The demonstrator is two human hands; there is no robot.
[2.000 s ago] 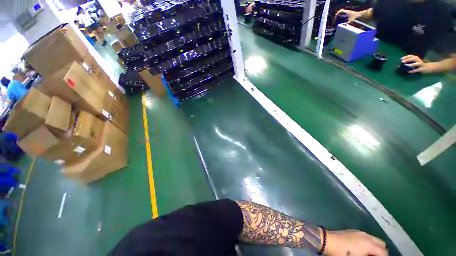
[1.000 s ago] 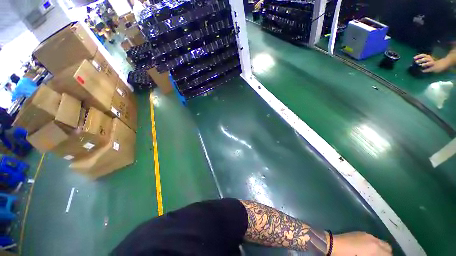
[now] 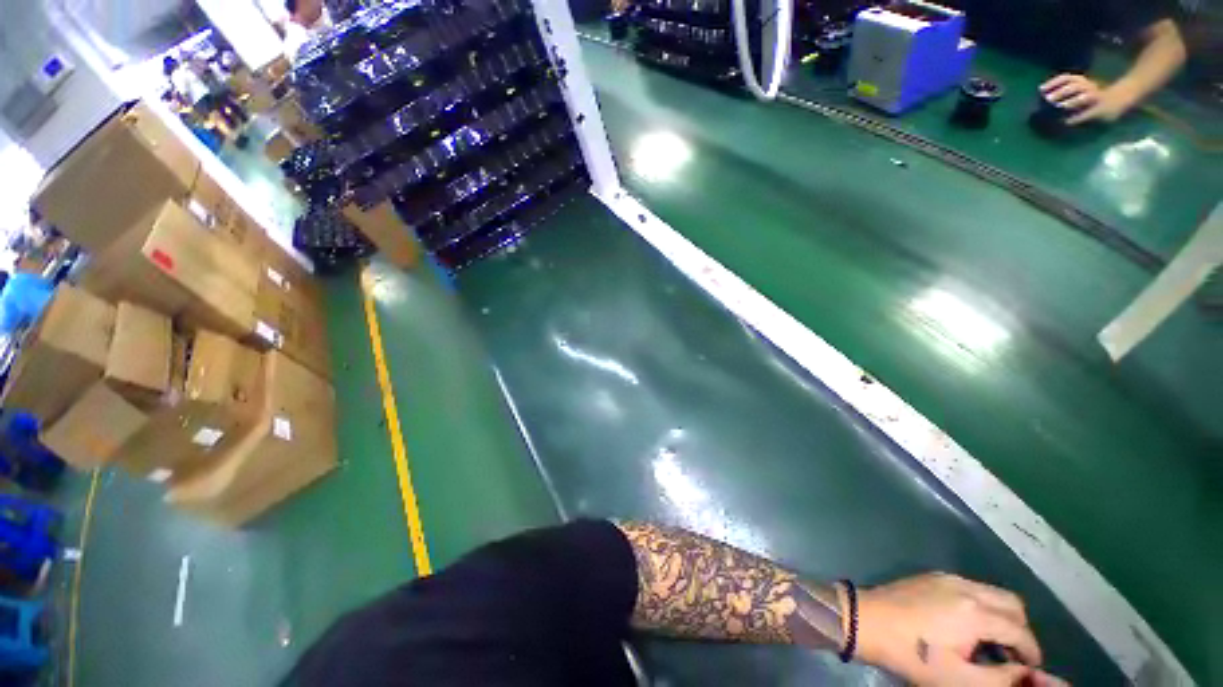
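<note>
My left hand [image 3: 952, 628] is at the lower right, at the end of a tattooed forearm with a dark beaded bracelet. Its fingers curl around a small black piece [image 3: 993, 654] over the near bench. Only a little of the piece shows between the fingers, so its shape cannot be told. The fingertips come close to the bottom edge of the picture. My right hand is not in view.
Black plastic trays [image 3: 449, 128] stand stacked on the bench. A white strip [image 3: 805, 362] runs along it. Across stand a white-blue screw feeder [image 3: 905, 61] and a black unit [image 3: 976, 102], beside another person's hand [image 3: 1084, 97]. Cardboard cartons [image 3: 248, 289] stand at left.
The view has shifted, so the trays and cartons sit further left. My left hand has turned and risen slightly, and the black piece now shows between its fingers.
</note>
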